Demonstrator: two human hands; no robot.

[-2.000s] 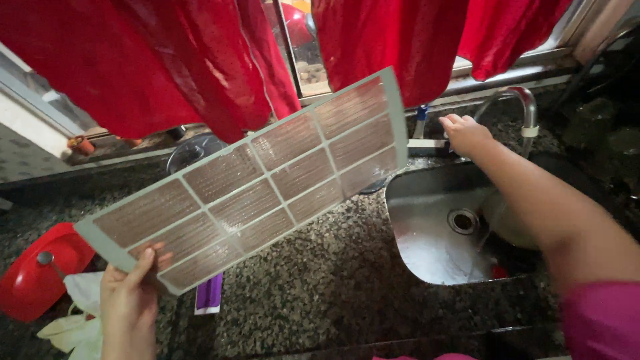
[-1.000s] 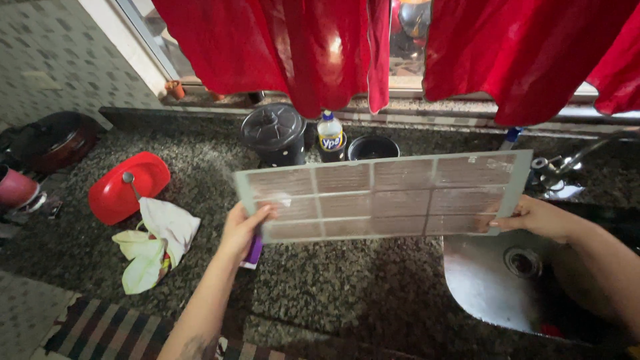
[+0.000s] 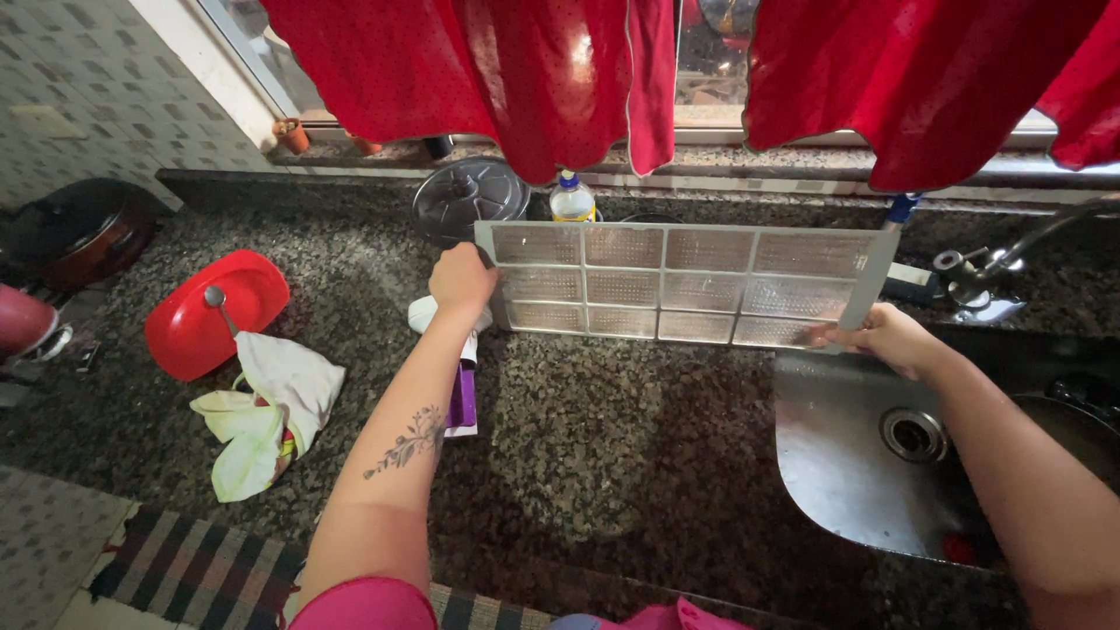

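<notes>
A rectangular mesh air filter with a pale plastic grid frame is held up, tilted, over the granite counter. My left hand grips its left end, and my right hand holds its lower right corner beside the steel sink. Water shines on parts of the mesh. Behind the filter stand a lidded dark container and a bottle with a blue cap. A purple and white item lies partly hidden by my left forearm.
A red plastic dish with a spoon and a crumpled cloth sit at the left. Farther left is a dark-lidded pot. The faucet rises behind the sink, and red curtains hang over the window.
Two seconds ago my right hand was at the faucet and only my left held the filter; now both grip it. Since one second ago the left hand has shifted up the filter's left edge.
</notes>
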